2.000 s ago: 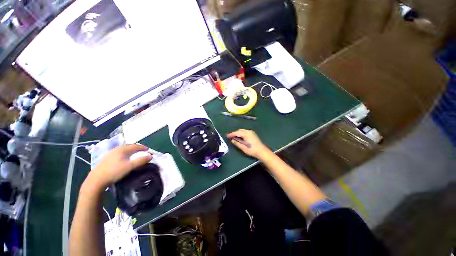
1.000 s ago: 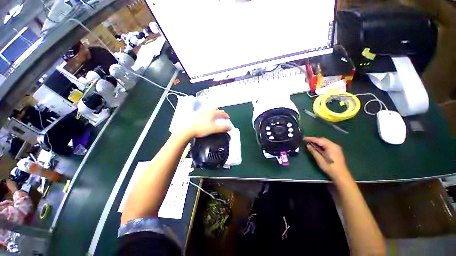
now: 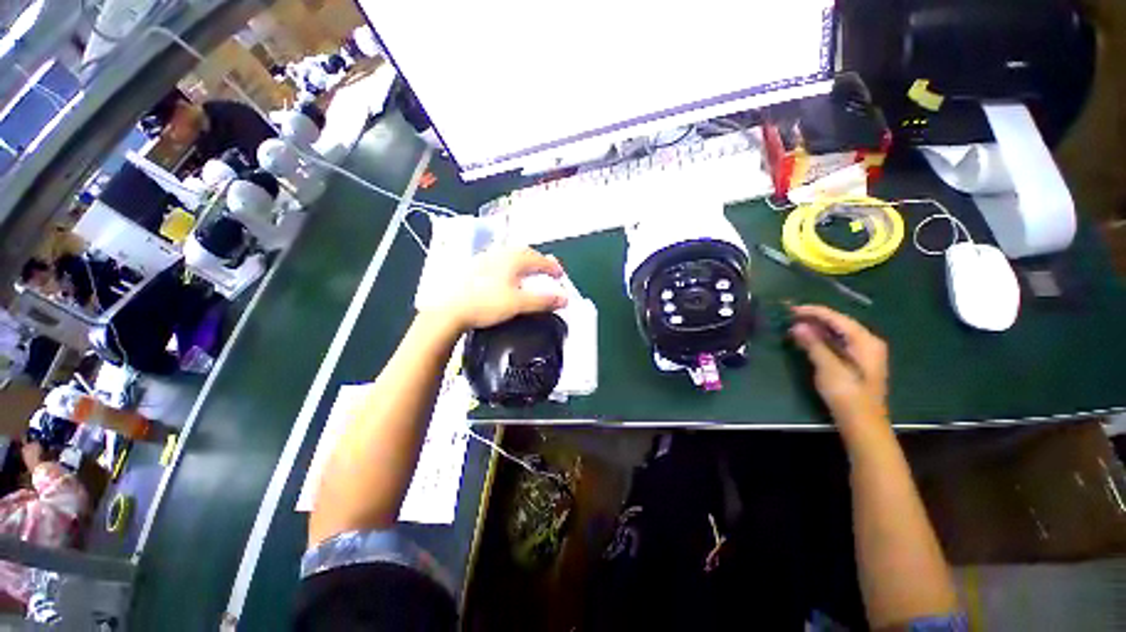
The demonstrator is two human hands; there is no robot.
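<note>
A white-and-black dome camera (image 3: 516, 358) stands on the green bench at the left, its black ball towards me. My left hand (image 3: 500, 286) rests over its white top, fingers curled on it. A second camera (image 3: 692, 296) stands to its right with its ring of LEDs facing me and a small pink-purple tag (image 3: 708, 370) below the lens. My right hand (image 3: 843, 358) is to the right of it, just above the bench, holding a thin dark pen-like tool (image 3: 840, 347). It does not touch the camera.
Behind are a monitor (image 3: 617, 74), a keyboard (image 3: 630, 185) and a red-and-black box (image 3: 827, 148). A yellow ring roll (image 3: 843, 235), a thin tool (image 3: 815, 274), a mouse (image 3: 983, 286) and a black printer (image 3: 1000, 62) are right. Paper (image 3: 432, 475) lies left; a person (image 3: 210, 130) is beyond the belt.
My view has swung left and levelled out since the first frame. My right hand has moved a little away from the second camera. My left hand stays on the left camera.
</note>
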